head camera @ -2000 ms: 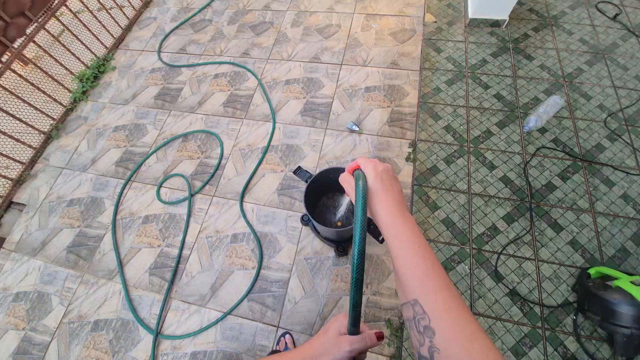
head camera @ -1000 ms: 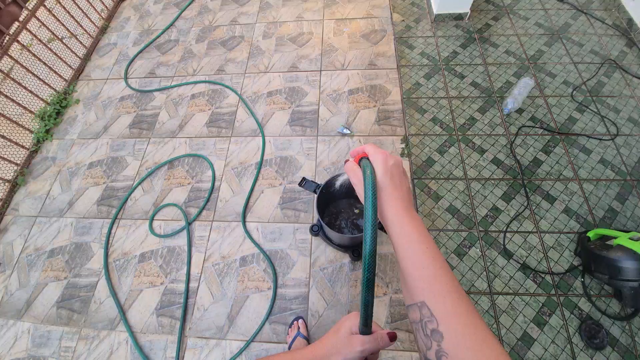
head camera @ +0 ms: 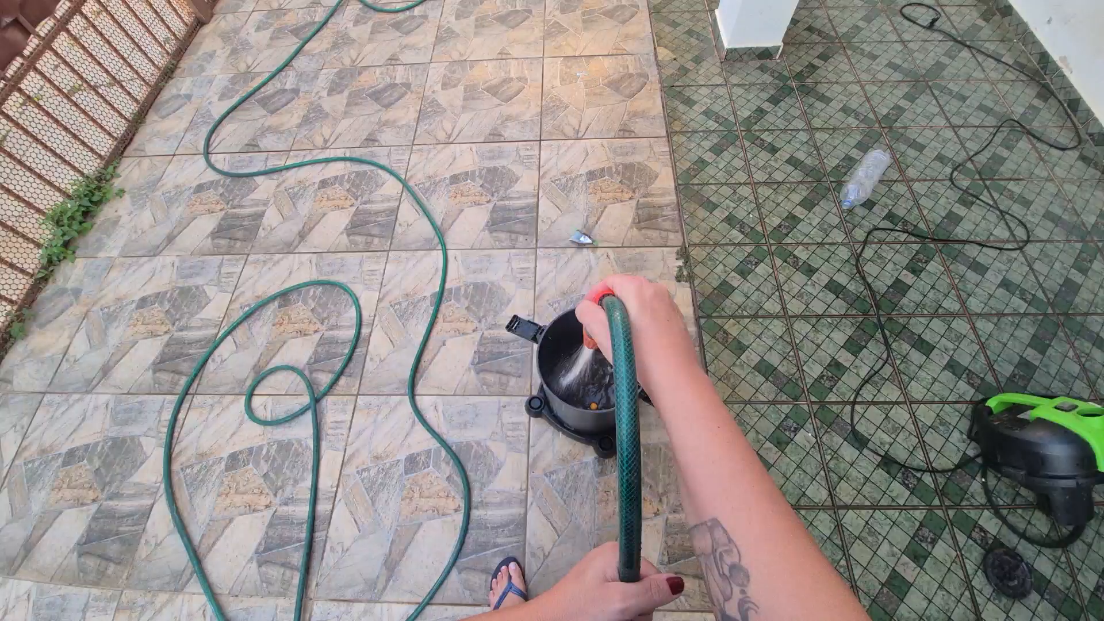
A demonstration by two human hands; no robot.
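Observation:
My right hand (head camera: 638,323) grips the orange nozzle end of a green garden hose (head camera: 626,431) above a black wheeled canister (head camera: 582,421), which looks like a vacuum cleaner's tank. Water sprays from the nozzle into the canister, where some water and a small orange bit show at the bottom. A latch sticks out at the canister's upper left rim. Lower down, my left hand (head camera: 608,586) is closed around the same hose, its thumb pointing right. The hose bends over between both hands. My right fingertips are partly hidden.
More hose lies looped on the beige tiles at left. A green and black vacuum motor head (head camera: 1039,448) with a black cord stands on the green tiles at right, near a round black part (head camera: 1007,573). A plastic bottle (head camera: 865,178), a white pillar (head camera: 752,26) and a metal fence (head camera: 65,129) are around.
Both hands keep their hold on the hose. The spray into the canister shows plainly now, and was hard to see one second ago. The view has shifted somewhat.

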